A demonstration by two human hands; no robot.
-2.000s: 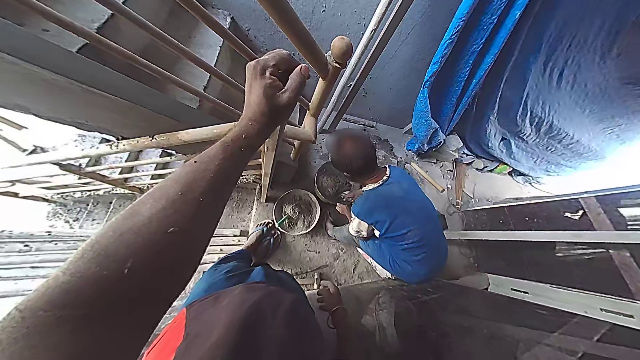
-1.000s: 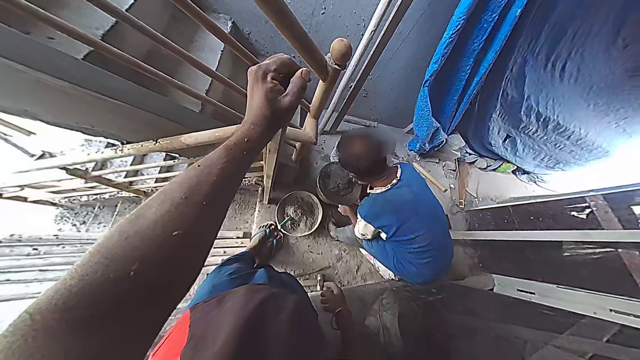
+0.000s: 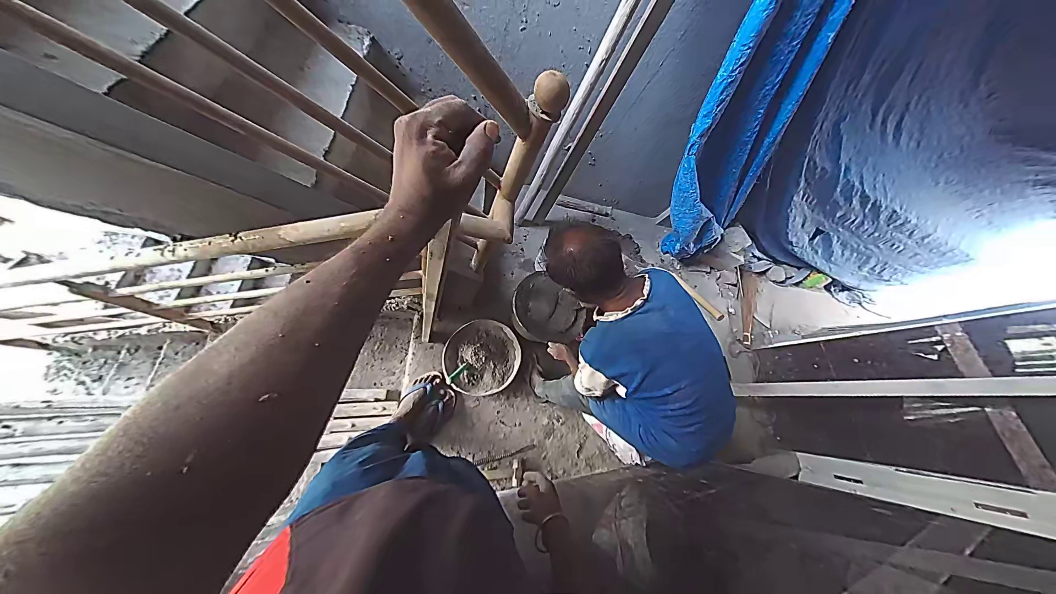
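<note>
My left hand [image 3: 441, 157] is raised in a fist with its thumb along the top, over the rails of a wooden stair railing [image 3: 313, 231]; whether it grips a rail is hidden. Low in the view, my right hand [image 3: 540, 499] has curled fingers close to a small wooden piece [image 3: 517, 473]; I cannot tell if it holds it. Beyond my sandalled foot [image 3: 426, 404] stands a round basin [image 3: 446, 363] of grey, grainy mix with a green stick-like thing in it. Beside it is a dark tub [image 3: 518, 309] with grey, wet-looking material.
A person in a blue shirt [image 3: 660, 371] squats right of the tub, one hand near it. Concrete steps [image 3: 247, 74] rise at upper left. A blue tarpaulin [image 3: 718, 124] hangs at upper right. Metal frame bars [image 3: 899, 386] cross the right side. Rubble and wood strips lie below the tarpaulin.
</note>
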